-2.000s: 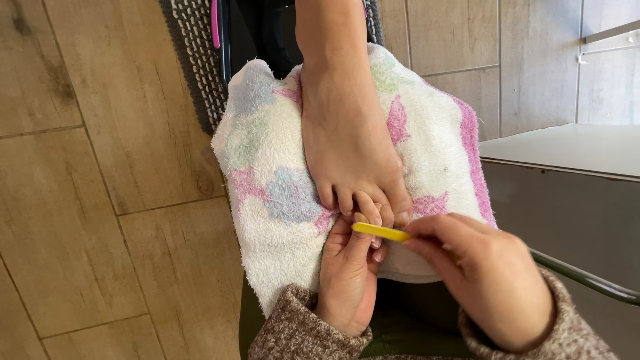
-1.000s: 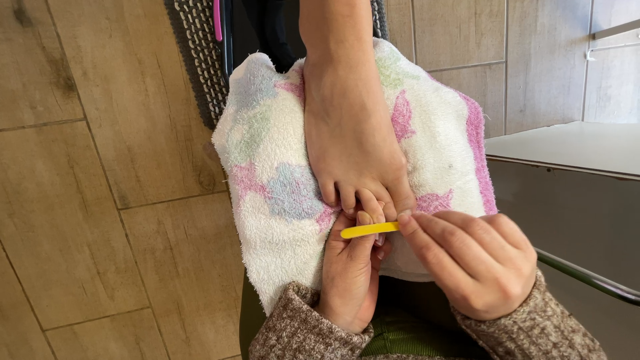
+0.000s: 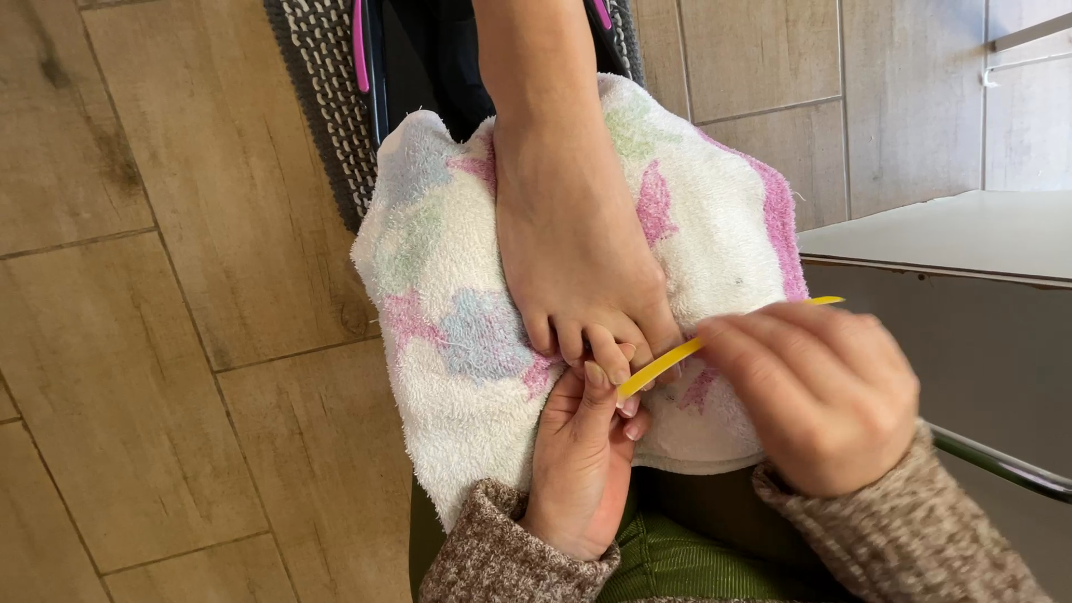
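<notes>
Another person's bare foot rests on a white terry towel with pink, blue and green patterns, toes toward me. My left hand holds one of the middle toes between thumb and fingers. In my right hand is a thin yellow nail file, gripped between thumb and fingers. Its near end is at the tip of the held toe, beside my left thumb; the other end sticks out past my right knuckles. The fingertips under the toe are partly hidden.
The towel lies over my lap, above green trousers. Behind it are a black item with pink edging and a grey woven mat. A white shelf and a metal tube stand at the right. Wood-look tiles cover the floor.
The yellow file has turned from nearly level to a steep slant, its left end lower, as my right hand tilted. My left hand keeps its hold at the toes.
</notes>
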